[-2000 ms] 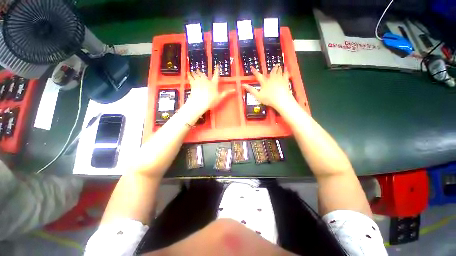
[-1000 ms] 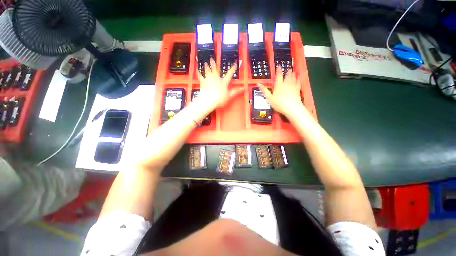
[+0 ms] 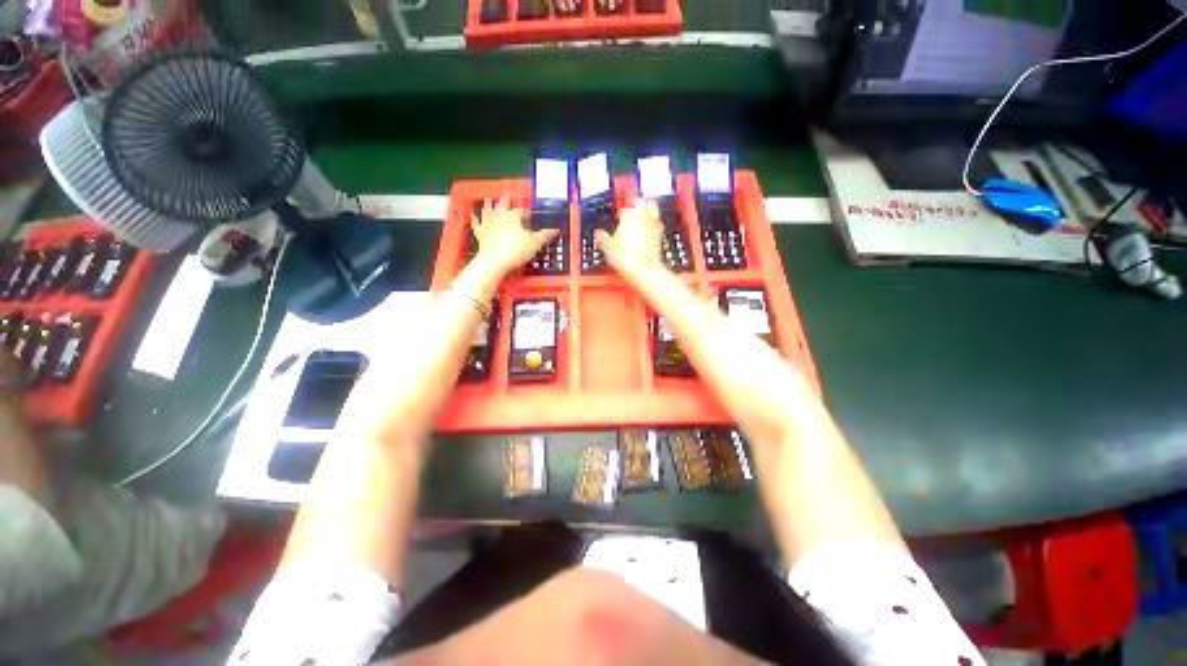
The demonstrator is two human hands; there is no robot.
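Four open flip phones with lit displays stand along the back row of the orange-red tray (image 3: 612, 411); the rightmost flip phone (image 3: 719, 234) is uncovered. My left hand (image 3: 505, 242) is spread over the back-left pocket, its thumb at the leftmost open phone's keypad (image 3: 548, 250). My right hand (image 3: 634, 242) lies over the keypads of the middle two open phones, fingers apart, partly hiding them. The second open phone (image 3: 595, 195) leans slightly. A closed phone (image 3: 532, 341) with a lit outer display lies in the front row. My forearms partly hide other closed phones.
Several brown-and-white pieces (image 3: 598, 475) lie along the tray's near edge. A white sheet with a black smartphone (image 3: 322, 390), a desk fan (image 3: 202, 139) and a white cable are at left. A printed white box (image 3: 898, 224) is at right. Another person's sleeve (image 3: 98, 566) shows lower left.
The view has tilted up, showing more of the bench's far side. Both hands have shifted left along the back row, my left hand onto the back-left pocket and my right hand off the right phones.
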